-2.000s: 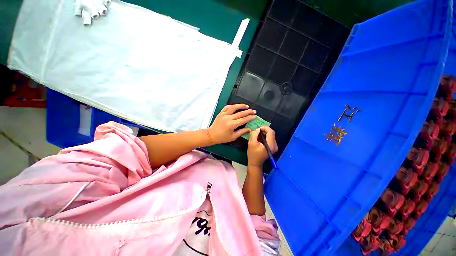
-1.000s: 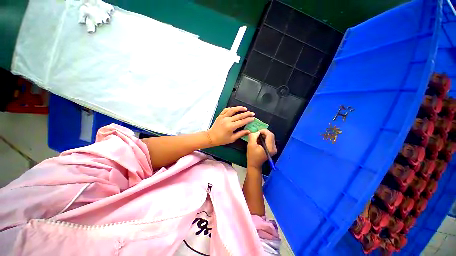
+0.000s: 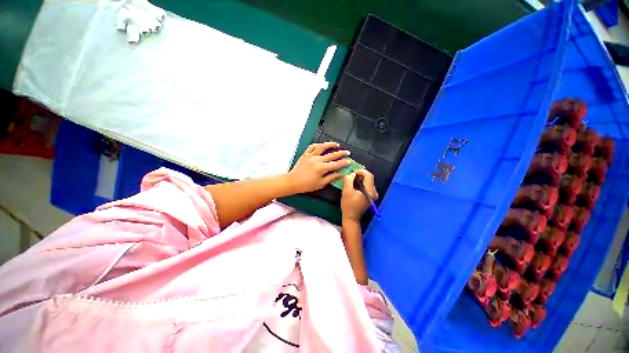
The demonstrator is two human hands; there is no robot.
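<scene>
A small pale green slip (image 3: 352, 166) lies on the lower end of the black tray (image 3: 386, 83). My left hand (image 3: 319, 167) lies flat with its fingers over the slip's left part and grips nothing. My right hand (image 3: 358, 195) is shut on a dark blue pen (image 3: 367, 196), at the slip's lower right edge. The pen tip is hidden by my fingers. My right forearm passes beside the wall of the blue crate (image 3: 441, 165).
Red-headed figures (image 3: 545, 214) stand in rows inside the blue crate at right. A white sheet (image 3: 172, 89) lies on the green bench (image 3: 303, 31) at left, with a crumpled white bundle (image 3: 140, 21) on it. Another blue box (image 3: 86, 169) is below the bench at left.
The view has shifted, so more of the crate's inside and far wall shows. Both hands stay at the slip, the right still with the pen.
</scene>
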